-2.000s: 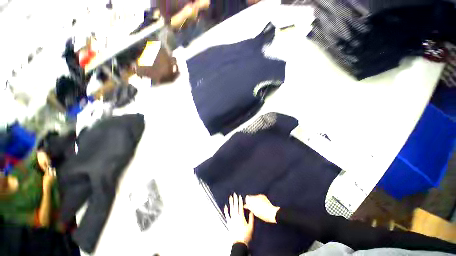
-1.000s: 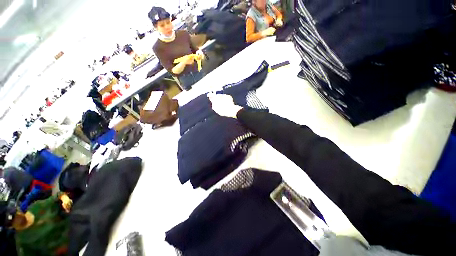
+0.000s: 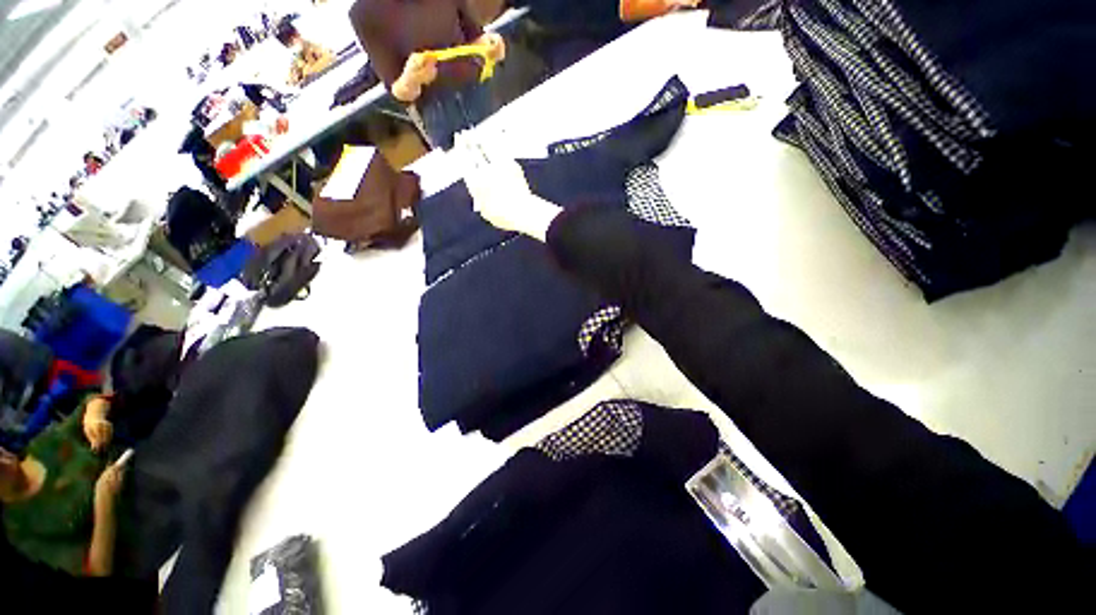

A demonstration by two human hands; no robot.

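A pile of dark garment bodies (image 3: 511, 330) with checked edges lies across the white table (image 3: 361, 451). My right hand (image 3: 499, 190) reaches over its far end; the hand is overexposed, and whether its fingers hold cloth cannot be told. Nearest me lies another dark garment body (image 3: 577, 529) with checked lining at its neck. A silver metal plate (image 3: 769, 529) rests along its right edge, partly cut off by the frame. My left hand is not in view.
A tall stack of dark bundles (image 3: 949, 144) stands at far right. A plastic bag of dark contents (image 3: 286, 579) and black garments (image 3: 246, 445) lie at left. A person holds a yellow strip (image 3: 463, 55) across the table. Another person's arms (image 3: 102, 505) show at far left.
Both hands were on the near garment; then my right arm reached to the far pile, where it remains. My left hand has left the view. The metal plate now shows on the near garment.
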